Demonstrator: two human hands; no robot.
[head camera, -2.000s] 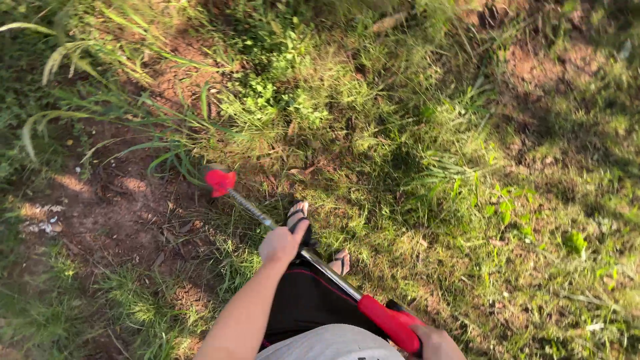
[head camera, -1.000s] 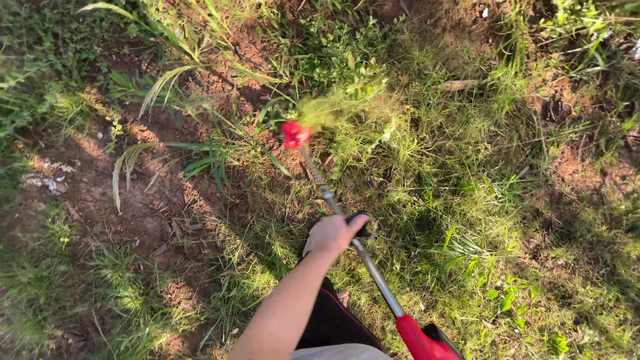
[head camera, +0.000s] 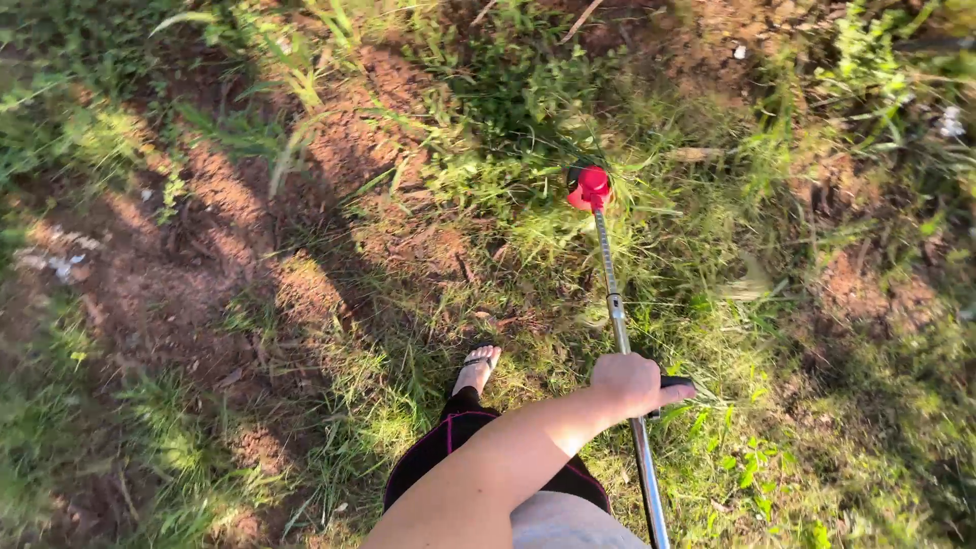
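Note:
A string trimmer with a red head (head camera: 589, 189) and a metal telescopic shaft (head camera: 648, 476) runs from the bottom edge up into the grass. My left hand (head camera: 637, 383) is closed around the black side handle partway along the shaft, the thumb lying along its end. The trimmer head is among green weeds and grass (head camera: 526, 191), some blades lying over and around it; its underside is hidden. My right hand and the rear grip are out of view below the bottom edge.
My foot in a thong sandal (head camera: 478, 366) stands left of the shaft. Bare reddish soil (head camera: 191, 305) spreads on the left, with whitish litter (head camera: 65, 263) there. A dry stick (head camera: 694, 154) lies right of the head, and white bits (head camera: 951, 122) sit farther right.
The trimmer head has swung from the left to the right, through the grass, with my left hand still on its handle. My right hand and the red rear housing have left the view.

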